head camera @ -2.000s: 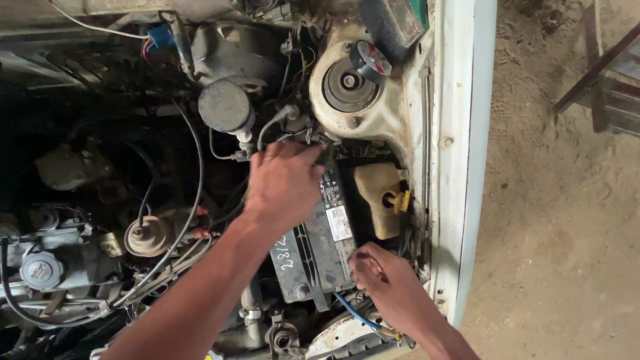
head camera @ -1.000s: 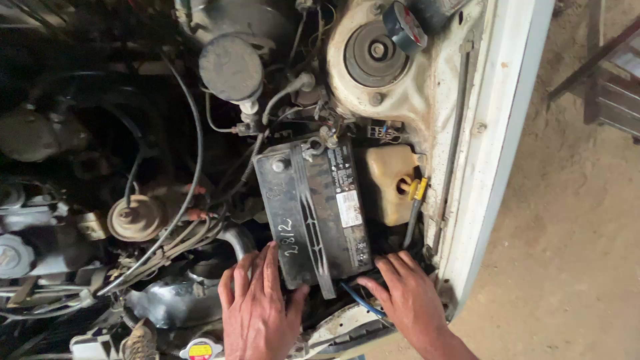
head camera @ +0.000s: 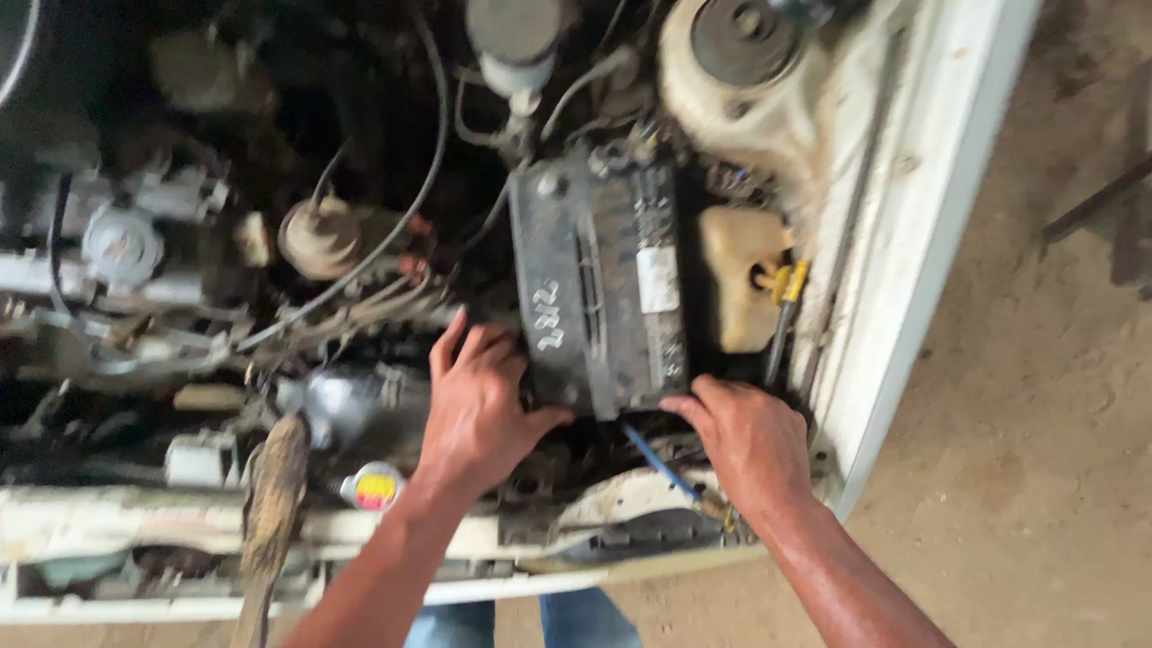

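Note:
A black car battery (head camera: 621, 297) with handwritten white marks and a white label sits in the engine bay. My left hand (head camera: 481, 396) is at its lower left corner, thumb along the near edge, fingers spread by the left side. My right hand (head camera: 751, 436) touches the lower right corner with thumb and fingertips; whether either hand grips it is hard to tell. A blue cable (head camera: 661, 463) runs from under the near edge of the battery, between my hands. Cable ends lie near the battery's far edge, blurred.
Right of the battery stands a yellowed plastic reservoir (head camera: 742, 279) with a yellow cap. The white fender edge (head camera: 945, 225) runs along the right. A strut mount (head camera: 747, 36) lies beyond. Near the front are a radiator cap (head camera: 373, 487) and a worn, rough prop-like piece (head camera: 274, 486).
My left hand was on the battery's far end two seconds ago, and is now at the near left corner. My right hand stays by the near right corner. The view has shifted.

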